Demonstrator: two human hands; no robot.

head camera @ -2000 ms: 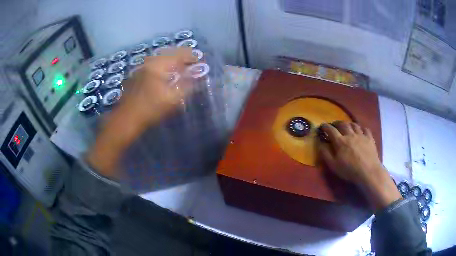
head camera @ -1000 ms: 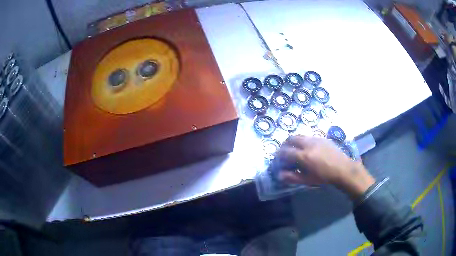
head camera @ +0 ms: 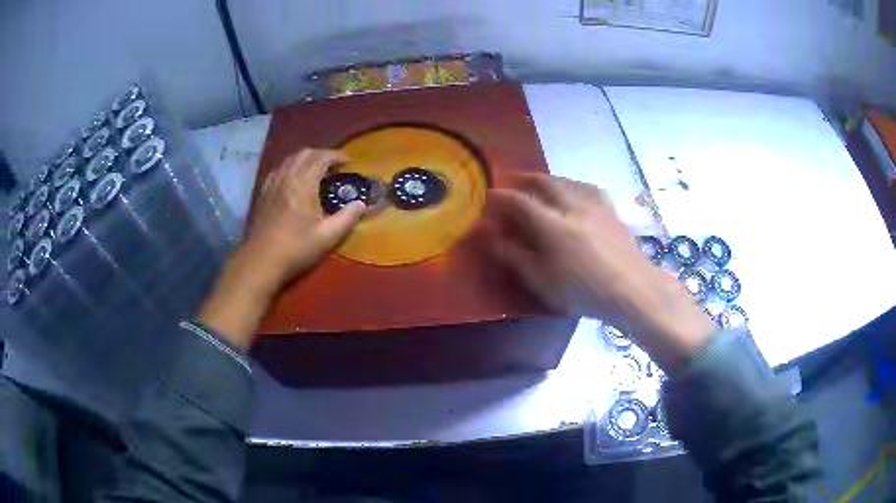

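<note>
The red-brown box (head camera: 422,295) stands in front of me with a yellow-orange disc (head camera: 403,241) recessed in its top. Two dark ball bearings lie side by side on the disc, a left one (head camera: 347,194) and a right one (head camera: 415,188). A grey round spot shows between them. My left hand (head camera: 300,211) has its thumb and fingers around the left bearing. My right hand (head camera: 555,231) is blurred over the box's right side, clear of the right bearing; its fingertips are too blurred to tell whether they hold anything.
A tall clear tray stack (head camera: 147,255) with rows of bearings stands at the left. A low clear blister tray (head camera: 644,454) with bearings lies at the right, partly under my right forearm. A strip with yellow-orange patches (head camera: 403,76) lies behind the box.
The view has swung back left. Two bearings now lie on the disc, where only grey spots showed. My left hand has come into view at the left bearing; my right hand has left the blister tray.
</note>
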